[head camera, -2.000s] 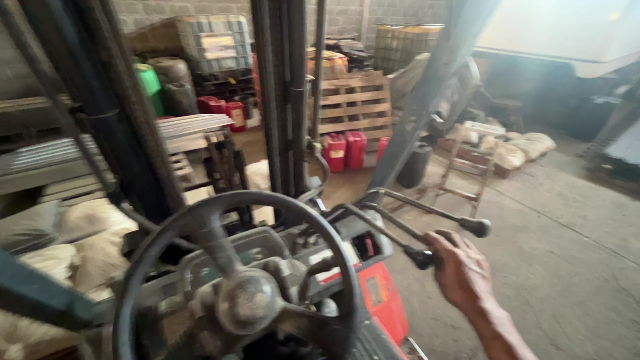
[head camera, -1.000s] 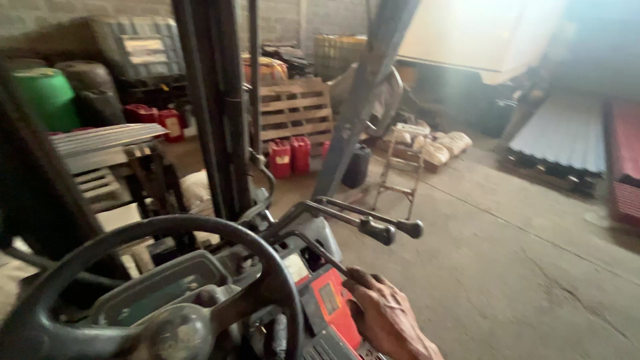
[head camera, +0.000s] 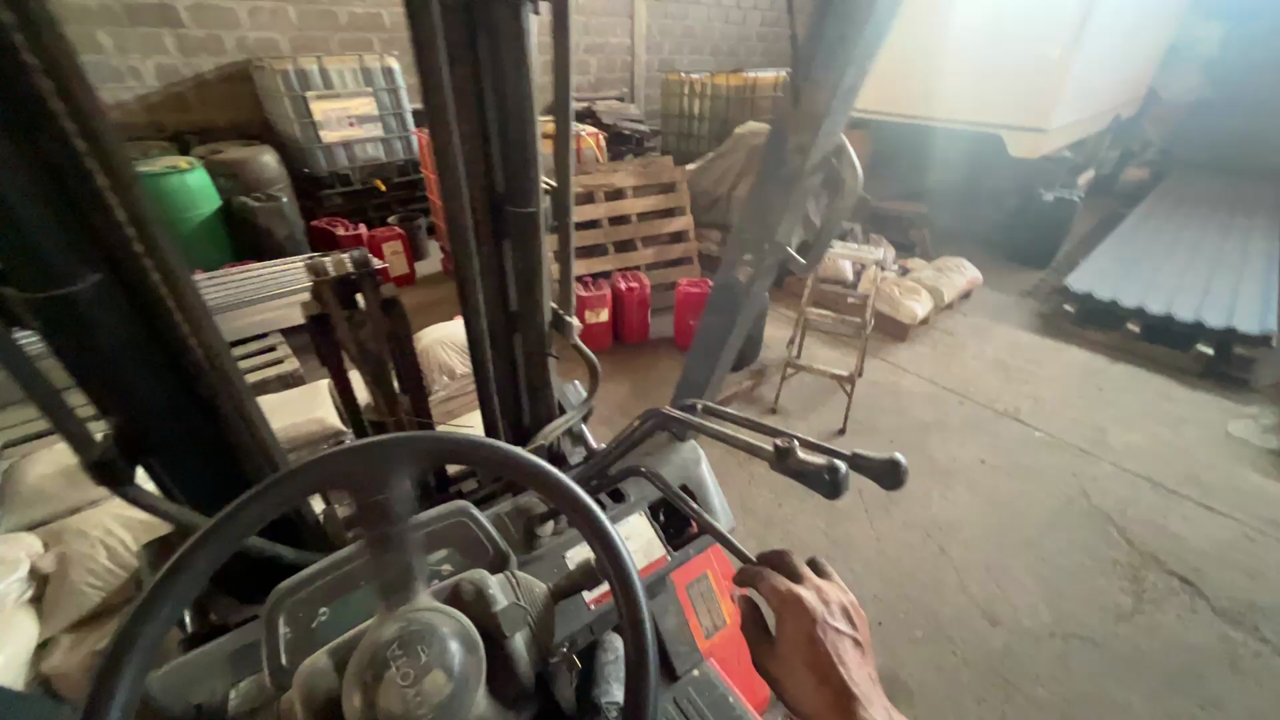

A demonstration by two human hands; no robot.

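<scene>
My right hand is closed around the end of a bent control lever on a Toyota forklift; the lever's knob is hidden under the fingers. Two more levers with black knobs reach out beyond the hand, and nothing holds them. Left of the hand is the black steering wheel, in front of the dashboard. A red panel lies just beside my fingers. My left hand is out of view.
Past the dark mast stand a wooden pallet, red jerrycans, a green drum and a caged tank. Filled sacks lie at left. A stepladder and corrugated sheets are at right.
Two seconds ago my right hand was at the knobs of the outer levers; it has moved back to the nearer lever. The view has swung right.
</scene>
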